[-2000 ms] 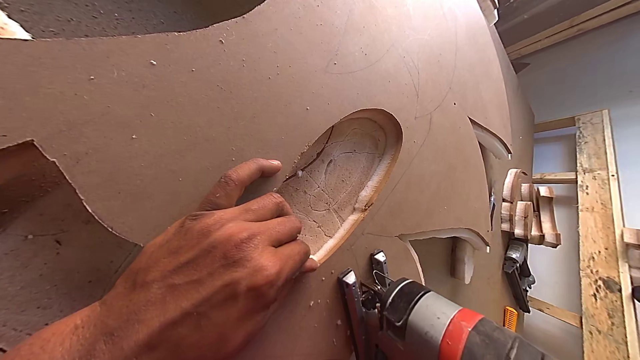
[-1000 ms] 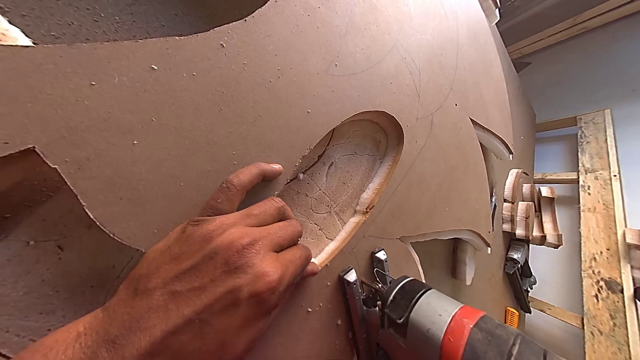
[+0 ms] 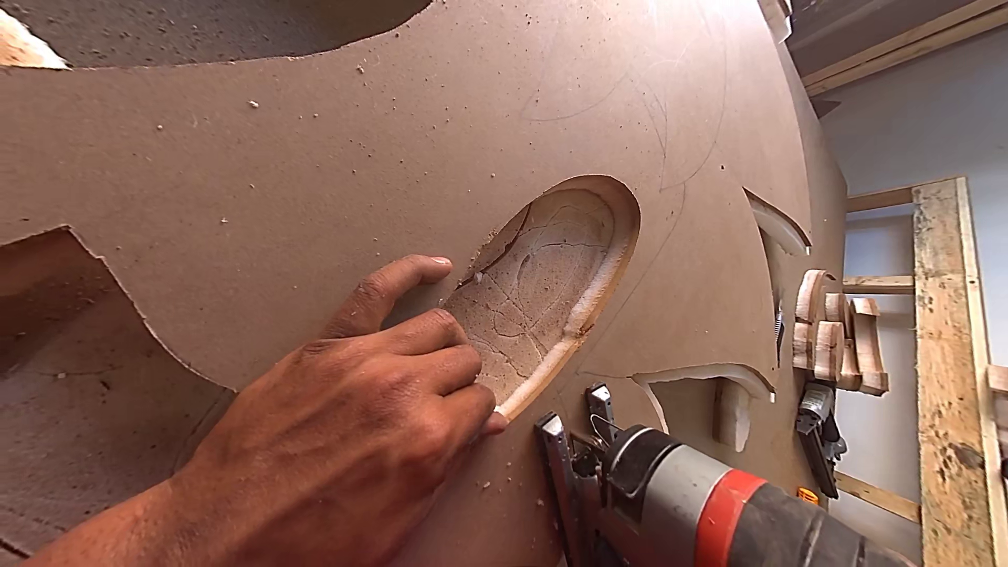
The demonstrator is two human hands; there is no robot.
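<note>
My left hand [image 3: 370,417] lies on a brown sheet of fibreboard [image 3: 315,197], its fingertips curled over the lower left edge of an oval cut-out [image 3: 543,276]. The index finger is bent above the board. Whether the fingers grip anything inside the opening is hidden. Through the cut-out shows a dusty, cracked-looking surface with curved lines. Just right of the hand, a jigsaw [image 3: 669,480] with a grey, red and black body rests at the board, its metal shoe towards the oval. My right hand is not in view.
Other openings [image 3: 709,394] are cut in the board, and pencil curves run across it. Several curved wooden pieces [image 3: 839,339] sit at the right, with another power tool [image 3: 817,433] below them. A timber frame [image 3: 945,354] stands beyond. Sawdust crumbs dot the board.
</note>
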